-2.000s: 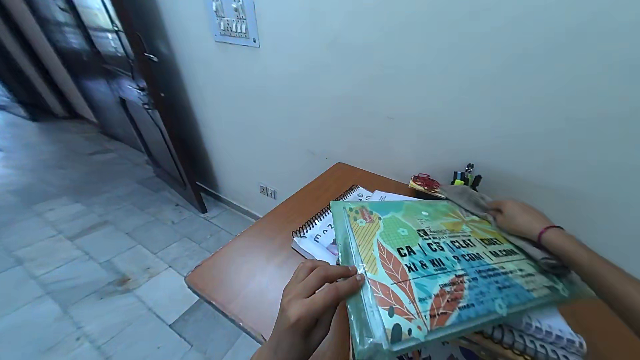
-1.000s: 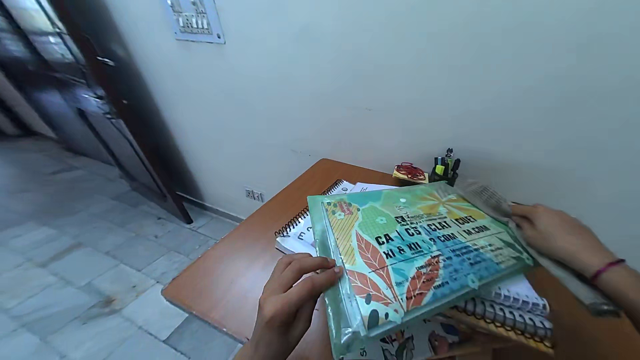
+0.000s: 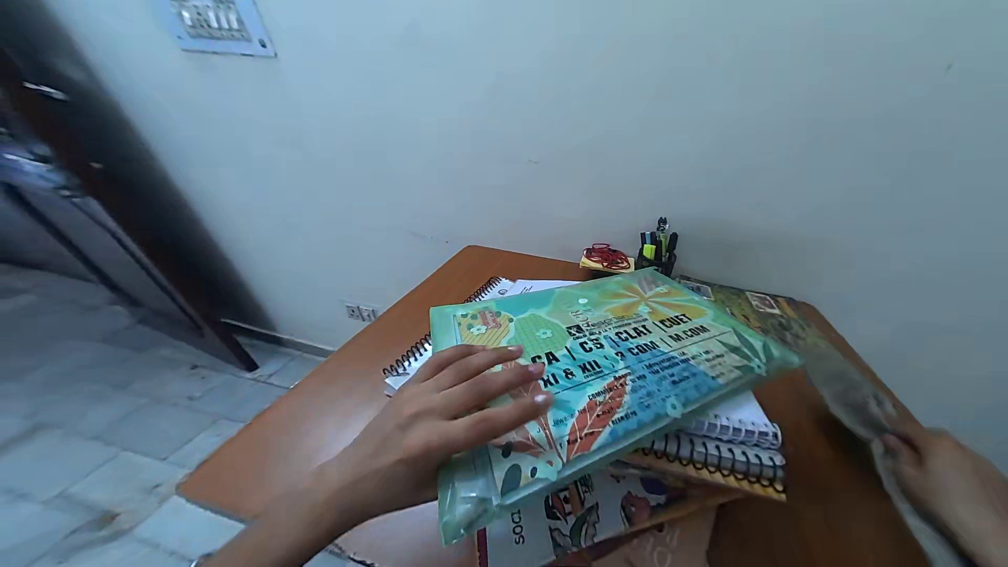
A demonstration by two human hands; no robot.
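Note:
A green plastic document folder (image 3: 630, 370) with a leaf pattern and printed writing lies tilted on a pile of books and notebooks. My left hand (image 3: 465, 402) rests spread on its left part, palm down. At the right, my right hand (image 3: 937, 472) grips a greyish cloth (image 3: 858, 402), blurred, clear of the folder. Spiral notebooks (image 3: 717, 457) show under the folder's right side, above a book with a printed cover (image 3: 583, 512). Another spiral notebook (image 3: 409, 358) and white papers (image 3: 535, 287) stick out at the folder's far left.
The brown wooden table (image 3: 299, 441) stands against a pale wall. Near its back are a black pen holder (image 3: 657, 256) with pens and a yellow block (image 3: 606, 260) with red cord on top. A patterned flat item (image 3: 740, 311) lies by the wall. A dark door (image 3: 134, 205) stands at the left.
My left hand has gone from the folder's left edge to lying spread on top of it. My right hand, with the cloth, has moved off the folder to the right.

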